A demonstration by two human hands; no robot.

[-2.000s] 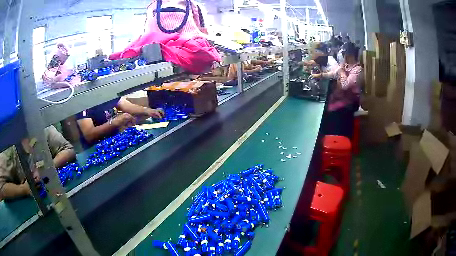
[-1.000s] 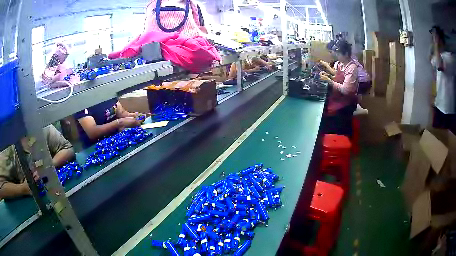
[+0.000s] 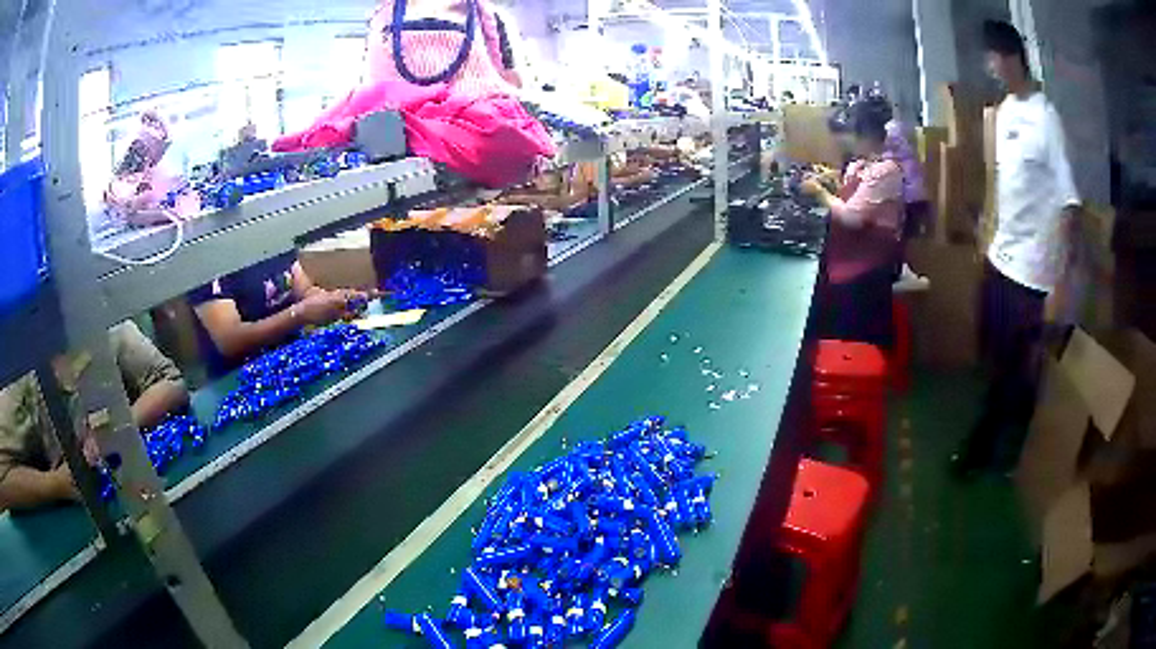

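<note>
Neither of my hands is in view. A large loose heap of blue cells (image 3: 583,533) with pale ends lies nearest in front of me on the green bench surface (image 3: 710,463). Small whitish pieces (image 3: 716,380) are scattered on the bench beyond the heap. The dark green conveyor belt (image 3: 418,444) runs along the left of a pale rail (image 3: 507,456).
Across the belt, two people's arms are beside more blue cells (image 3: 298,368) and an open carton (image 3: 513,247). Red stools (image 3: 824,501) stand right of the bench. A person in white (image 3: 1027,190) is in the aisle near cardboard (image 3: 1090,380). Another person (image 3: 868,216) stands farther along the bench.
The person in white has come from the right edge into the aisle. The person across the belt has moved both hands together. The heap of cells looks unchanged.
</note>
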